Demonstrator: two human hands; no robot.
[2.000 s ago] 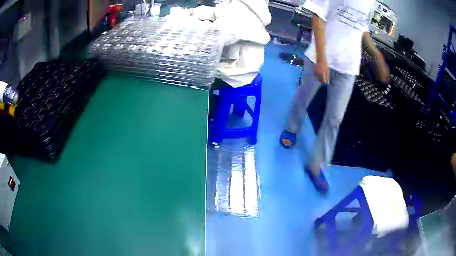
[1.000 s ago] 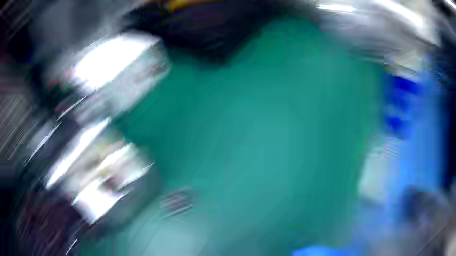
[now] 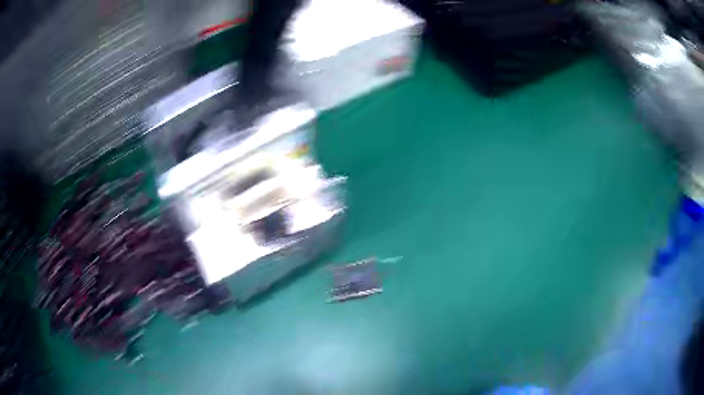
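Observation:
The picture is blurred by motion. A white-grey screw feeder (image 3: 255,200) stands on the green mat (image 3: 494,193), left of the middle. One small dark square camera module (image 3: 355,280) lies alone on the mat, right of the feeder's front. A heap of dark lens holders with reddish leads (image 3: 116,266) lies left of the feeder. Neither of my hands can be made out. A bit of blue at the bottom edge (image 3: 521,390) may be my sleeve, but I cannot tell.
A white box with a red mark (image 3: 355,50) stands behind the feeder. A dark stack (image 3: 509,46) is at the top. Blurred clear trays (image 3: 93,85) are at the upper left. Clear trays (image 3: 656,77) also show at the upper right. Blue floor (image 3: 656,332) shows at the right.
The view has swung left from the aisle, walking person and stools to the bench. Since one second ago, the feeder, white box and module have shifted right in the picture.

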